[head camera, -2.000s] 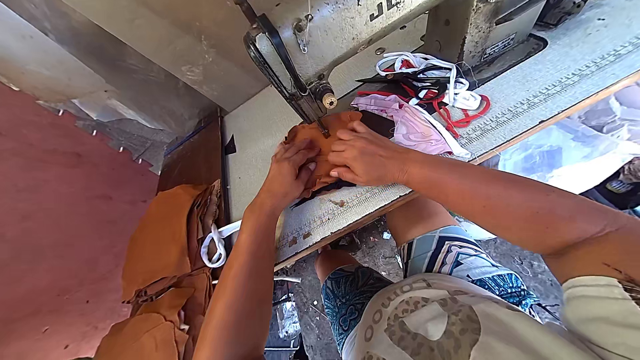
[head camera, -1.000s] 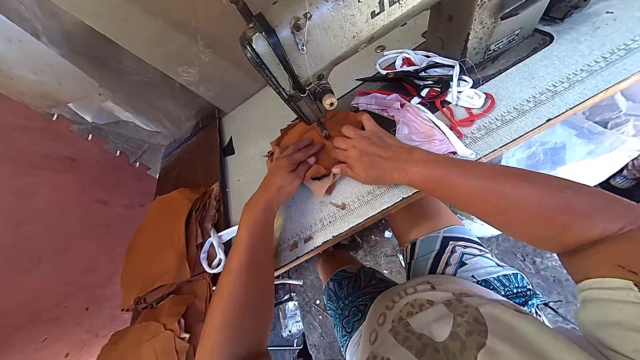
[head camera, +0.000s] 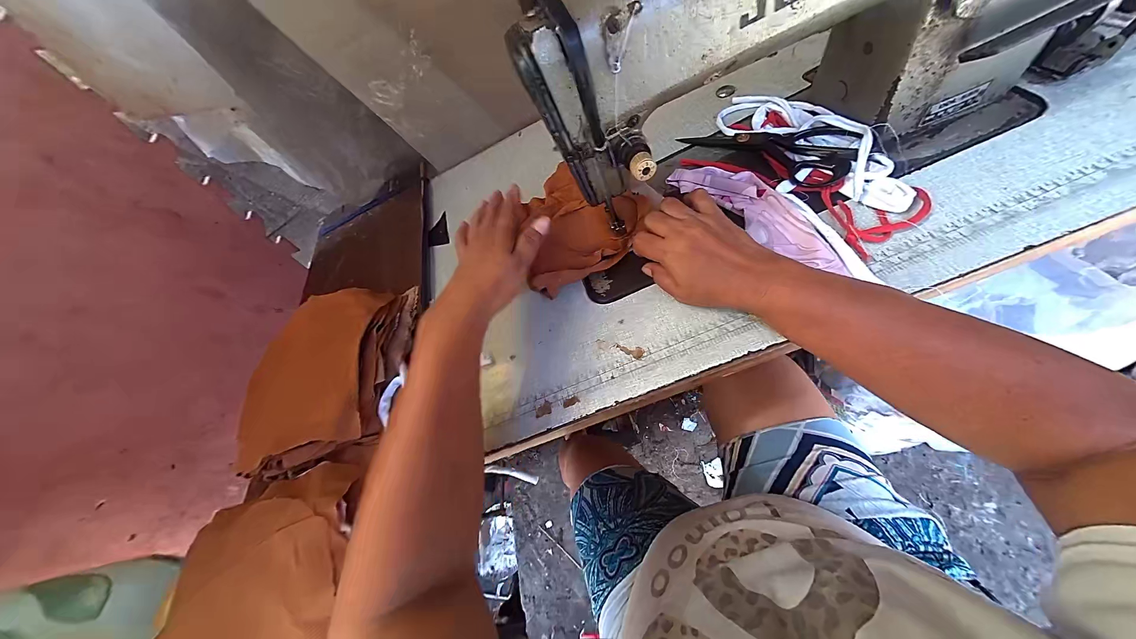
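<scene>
A bunched piece of rust-brown fabric (head camera: 577, 235) lies under the presser foot (head camera: 617, 226) of an industrial sewing machine (head camera: 710, 40). My left hand (head camera: 499, 241) touches the fabric's left edge with its fingers spread and the thumb apart. On the other side, my right hand (head camera: 697, 248) has its fingers curled at the fabric's right edge, close to the needle; whether it pinches the cloth is hidden. Right behind that hand lies a pink fabric piece with white edging (head camera: 772, 213). Black-handled scissors (head camera: 799, 146) rest among white and red strips (head camera: 874, 169).
Stacks of cut rust-brown fabric (head camera: 311, 373) stand at the left beside the table, with a white strip near my left forearm. The worn machine table (head camera: 639, 364) ends in a wooden front edge above my legs. Clear plastic (head camera: 1056, 284) lies at the right.
My left hand has moved left, off the top of the fabric to its left edge, and its fingers have spread. My right hand has shifted slightly off the fabric's front. More of the fabric shows.
</scene>
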